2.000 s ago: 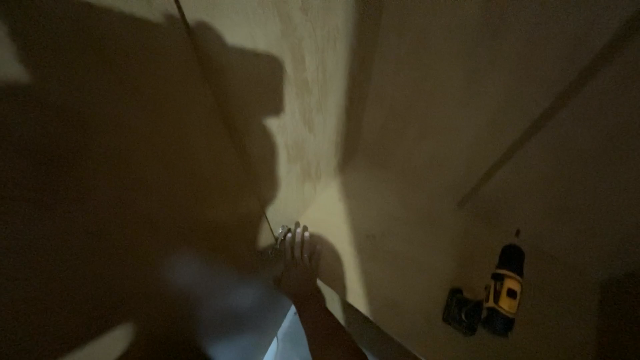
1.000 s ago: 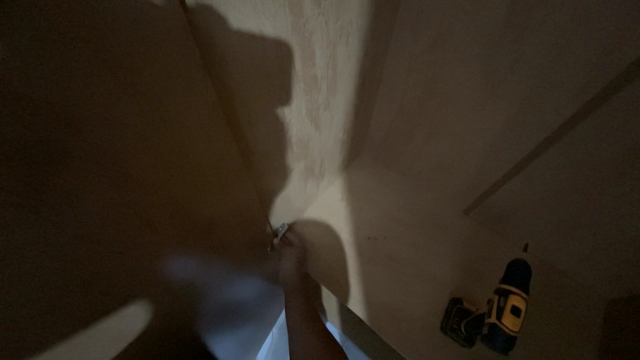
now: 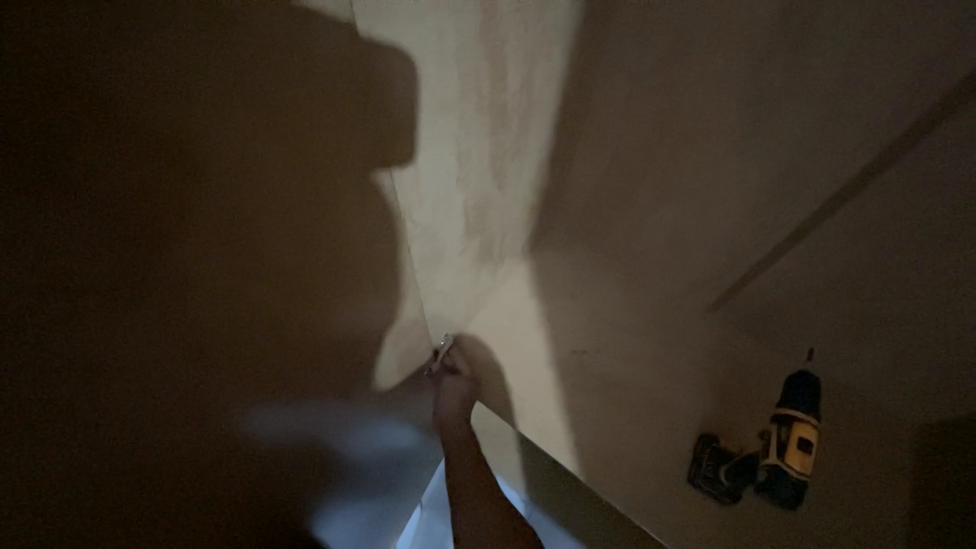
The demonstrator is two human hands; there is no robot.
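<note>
My right hand (image 3: 455,375) reaches up from the bottom of the view, its fingers closed around a small shiny metal piece (image 3: 445,343), too small and dim to name surely. Both are at the corner where a seam in the pale wood panels (image 3: 488,160) meets the edge of the lower panel. My left hand is not in view. At the lower right a yellow and black cordless drill (image 3: 793,450) lies on its side, a bit in its chuck and its battery toward the left.
A dark panel (image 3: 191,229) fills the left side, largely in shadow. A diagonal panel edge (image 3: 579,482) runs below my hand, with a bright bluish area (image 3: 427,515) beyond it. A dark strip (image 3: 839,202) crosses the right side. A blurred pale shape is at the lower left.
My right hand's fingers were spread over the corner two seconds ago; now they are closed around the metal piece. The shadow on the panels has shifted.
</note>
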